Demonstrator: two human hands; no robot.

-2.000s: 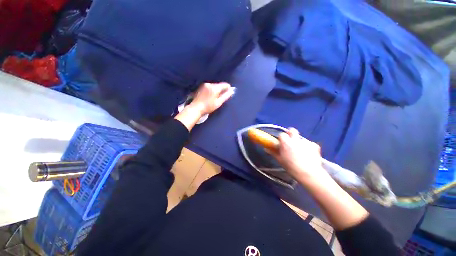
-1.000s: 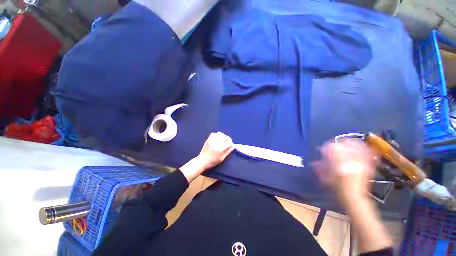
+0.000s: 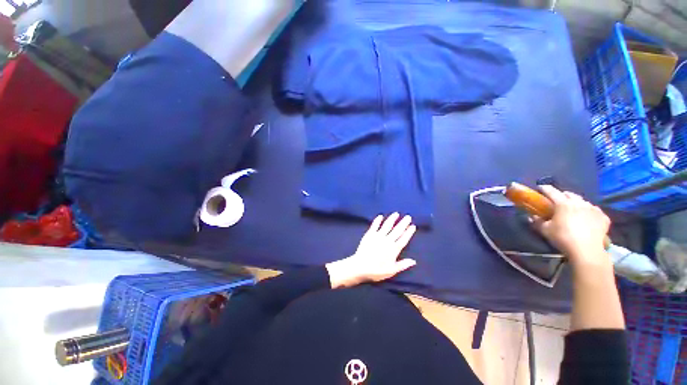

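A navy garment panel (image 3: 369,135) lies on the dark blue table cover, its near edge towards me. My left hand (image 3: 380,252) lies flat with fingers spread on that near edge, at its right part. It grips nothing. My right hand (image 3: 576,225) holds the orange-brown handle of the steam iron (image 3: 501,237), which is on the cover to the right of the panel, apart from it. A roll of white tape (image 3: 223,207) lies left of the panel with a loose end. The white strip seen earlier is not visible.
A rounded navy pile (image 3: 154,143) drapes over a pale padded arm (image 3: 230,30) at upper left. Blue crates stand at lower left (image 3: 135,301) and right (image 3: 625,113). A metal cylinder (image 3: 90,347) lies by the left crate. The iron's wrapped hose (image 3: 636,267) runs right.
My left hand has let go of the white strip and is now flat on the panel's near edge. My right hand left the iron's handle area and now grips it again, with the iron nearer the panel.
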